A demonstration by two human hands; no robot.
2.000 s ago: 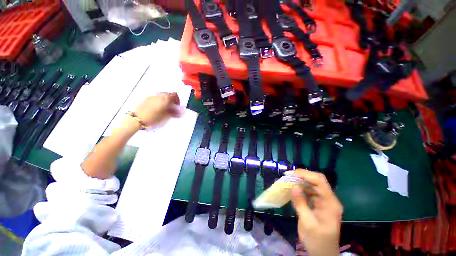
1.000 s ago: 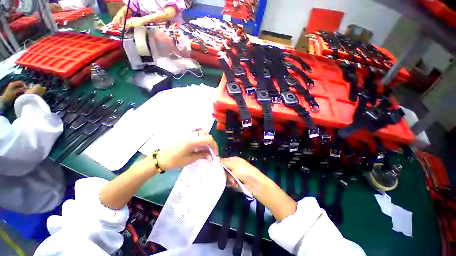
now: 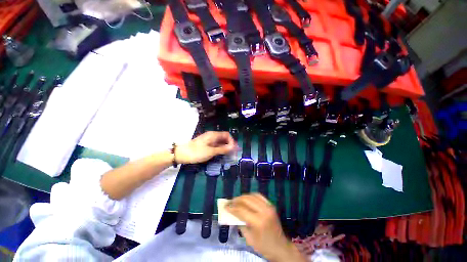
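Several black smartwatches point(image 3: 246, 168) lie side by side with straps laid straight on the green bench. Those at the right of the row show dark, glossy faces; one near the left shows a pale-grey face point(image 3: 213, 169). My left hand point(image 3: 205, 147) is over the left part of the row, fingertips pinched on a small translucent film point(image 3: 232, 155) above a watch, slightly blurred. It hides the tops of the nearest watches. My right hand point(image 3: 260, 217) holds a cream card point(image 3: 229, 214) over the lower straps, just below the watch faces.
White sheets point(image 3: 138, 102) lie left of the row, with a printed sheet point(image 3: 146, 204) under my left forearm. A red foam tray point(image 3: 327, 46) bearing watches stands beyond. At right are a bottle within a tape roll point(image 3: 376, 135) and white scraps point(image 3: 392, 174). More watches lie far left.
The printed sheet, held up in both hands a second ago, is now down at the left. My left hand is over the watches with film; my right holds the card. The view has tilted down.
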